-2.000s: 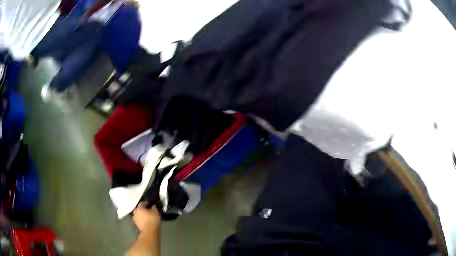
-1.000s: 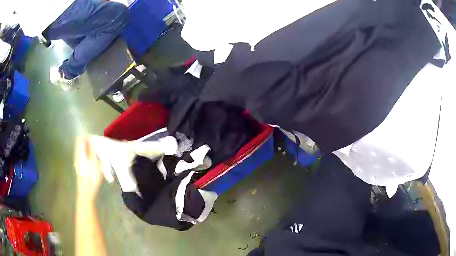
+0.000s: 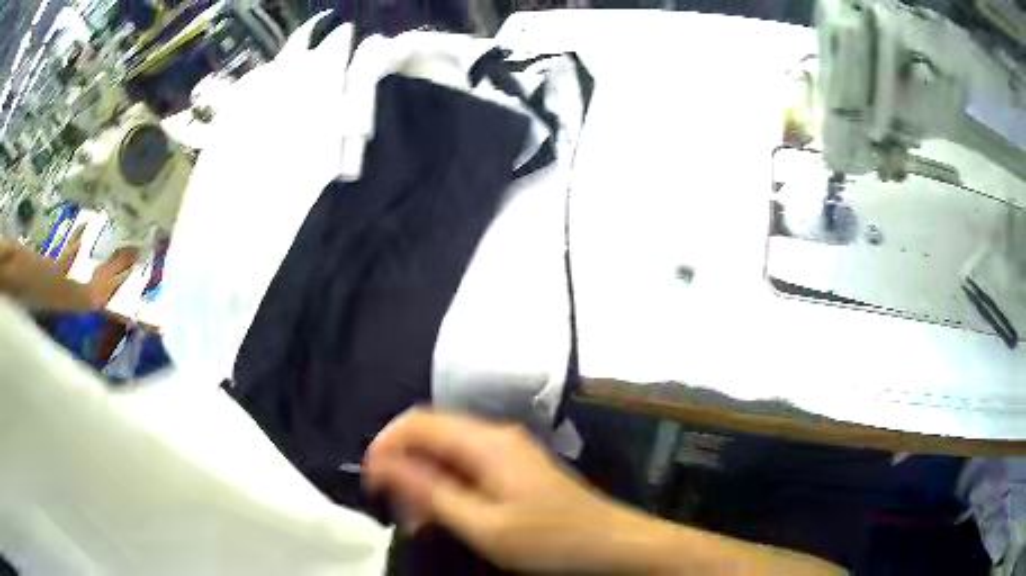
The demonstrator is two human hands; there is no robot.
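My right hand (image 3: 478,484) reaches in from the lower right, blurred, with curled fingers over the lower part of a black fabric panel (image 3: 371,248). Whether the fingers grip it cannot be told. The panel lies on the white table and hangs over its front edge. A white fabric piece (image 3: 506,304) with a thin black edge lies along its right side, bunched with black and white parts at the top. Another large white fabric piece (image 3: 146,473) fills the lower left, close to the camera. My left hand is not in view.
An off-white sewing machine head (image 3: 872,90) stands at the right over its metal bed (image 3: 900,248). Black thread snips (image 3: 990,311) lie on the bed's right side. The table's brown front edge (image 3: 720,407) curves below. Another person's hand (image 3: 109,278) and machine (image 3: 129,163) are at the left.
The view has moved up from the floor bin to the table and machine. My left hand has left the picture, white fabric now fills the lower left, and my right hand has come in.
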